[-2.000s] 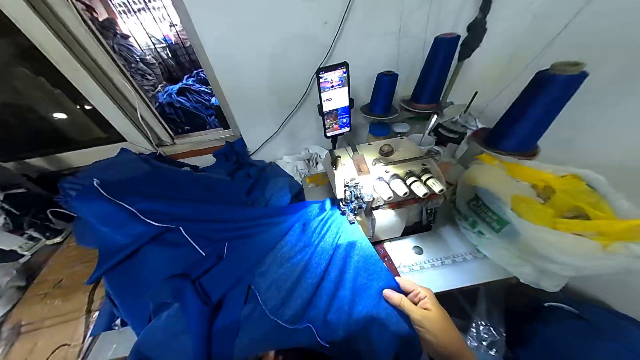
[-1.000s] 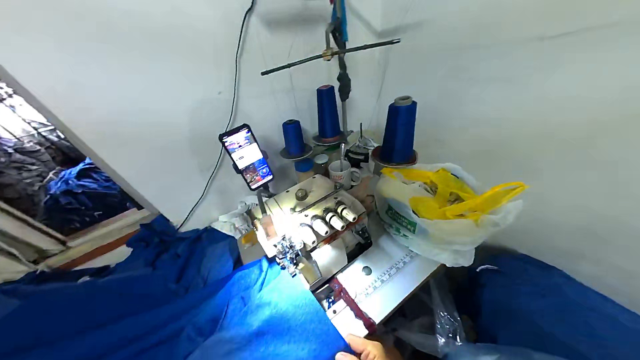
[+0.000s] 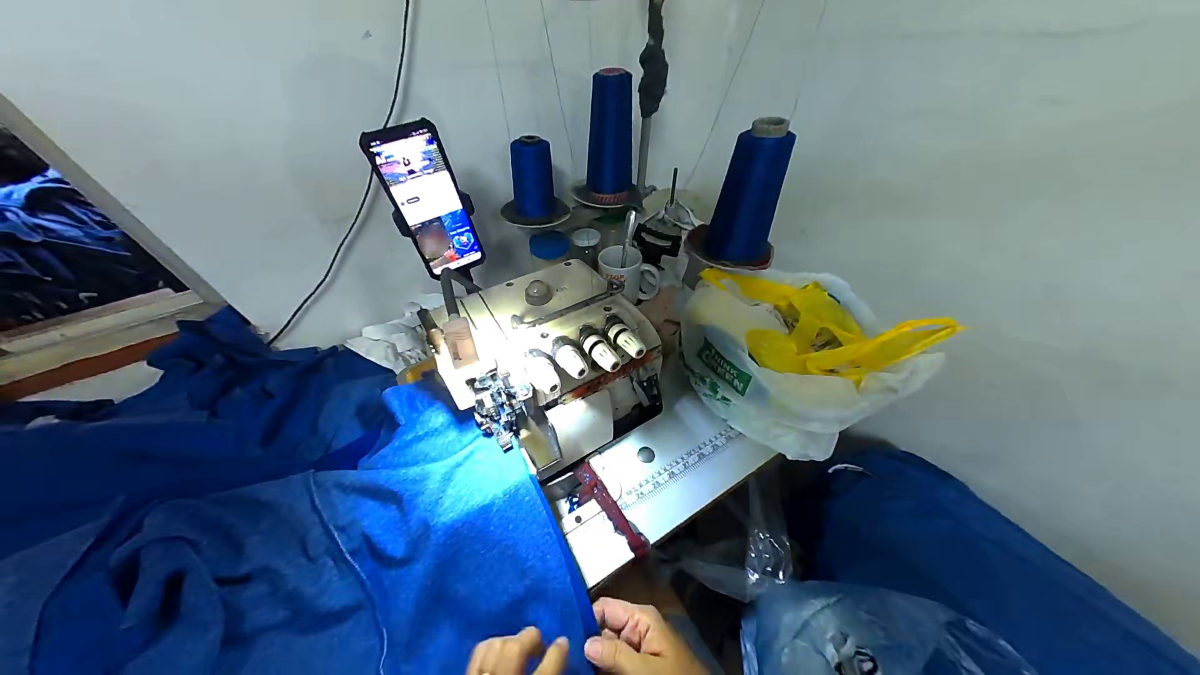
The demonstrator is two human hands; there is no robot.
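Blue fabric (image 3: pixel 469 534) spreads over the left and middle of the view, its upper edge beneath the lit presser foot (image 3: pixel 502 408) of an overlock sewing machine (image 3: pixel 553 328). At the bottom, my right hand (image 3: pixel 642 637) pinches the fabric's right edge between thumb and fingers. My left hand (image 3: pixel 520 653) lies just left of it on the cloth, fingers bent; its lower part is cut off, and whether it grips the cloth cannot be told. A pale seam thread runs down the fabric.
Blue thread cones (image 3: pixel 612 136) stand behind the machine, beside a white mug (image 3: pixel 628 272). A phone (image 3: pixel 424 199) is mounted at the machine's left. A white plastic bag (image 3: pixel 750 375) with a yellow one sits at right. More blue cloth (image 3: pixel 937 534) and clear plastic (image 3: pixel 872 628) lie lower right.
My left hand has come into view beside my right hand, which still holds the fabric's edge. The fabric's right edge now lies further along the machine plate. The view has swung right.
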